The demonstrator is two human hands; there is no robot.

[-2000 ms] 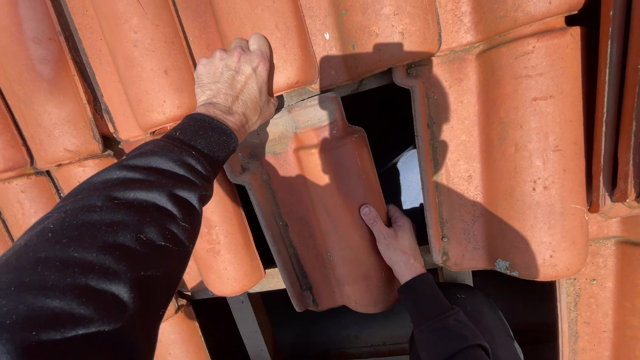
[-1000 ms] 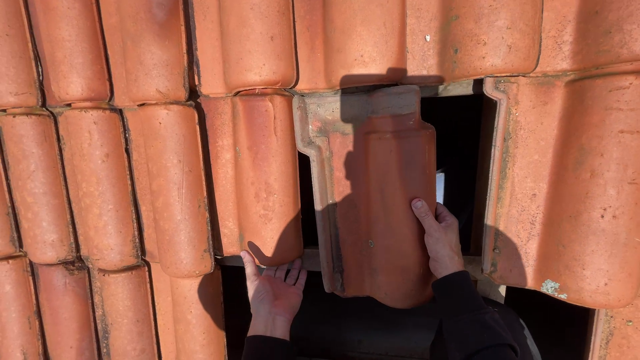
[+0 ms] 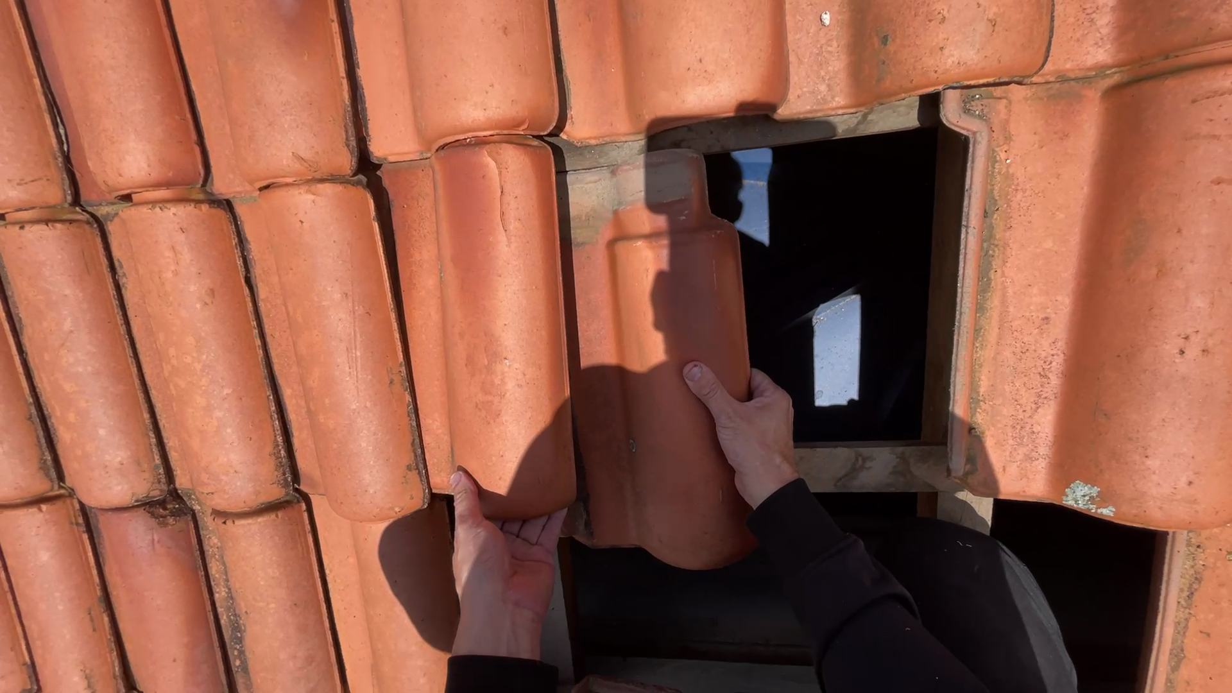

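Note:
My right hand (image 3: 756, 428) grips the right edge of a terracotta roof tile (image 3: 664, 318), thumb on its face and fingers out of sight at the edge. The tile's bare upper end shows below the row above. My left hand (image 3: 508, 558) cups the lower end of the neighbouring terracotta tile (image 3: 505, 337), with the thumb at its left corner and the fingers partly under its bottom edge. The left long edge of the tile in my right hand lies under or against that neighbour; the overlap itself is hidden.
Right of the tile is a dark opening with a wooden batten (image 3: 866, 469) below it. A large tile with lichen (image 3: 1107, 289) borders the opening. Overlapping tiles (image 3: 337, 337) cover the left. My dark-clothed knee (image 3: 972, 597) is at lower right, beside another gap.
My left hand has moved from the tile's upper part to the neighbour's lower end. The tile in my right hand has shifted left against that neighbour, and the opening on its right is wider.

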